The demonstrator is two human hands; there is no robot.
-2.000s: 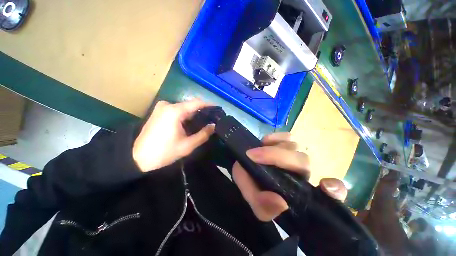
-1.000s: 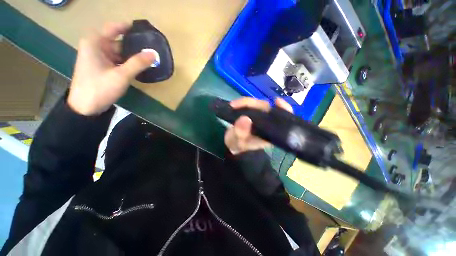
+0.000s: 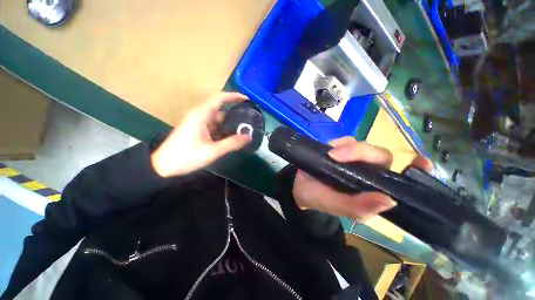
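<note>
My left hand (image 3: pixel 196 137) holds a round black housing (image 3: pixel 253 115) with a white centre ring, thumb on its face beside the ring. My right hand (image 3: pixel 346 181) is closed around a long thick black electric screwdriver (image 3: pixel 320 163). The screwdriver's narrow front end points left at the housing's right edge, very close to it; I cannot tell whether the bit touches. No screw can be made out. The silver-grey screw feeder (image 3: pixel 366 63) stands in the blue tray (image 3: pixel 271 105), with its metal pickup block (image 3: pixel 328 92) at the near end.
A tan cardboard sheet (image 3: pixel 135 53) lies left of the tray, with another housing (image 3: pixel 50 10) at its upper left. More cardboard lies right of the tray. Several housings stand in a row on the green surface at right. An open cardboard box (image 3: pixel 405 278) is below the bench edge.
My left hand has brought the housing from over the left cardboard to the middle, beside the screwdriver tip. My right hand has moved slightly right and down with the screwdriver. The view has shifted.
</note>
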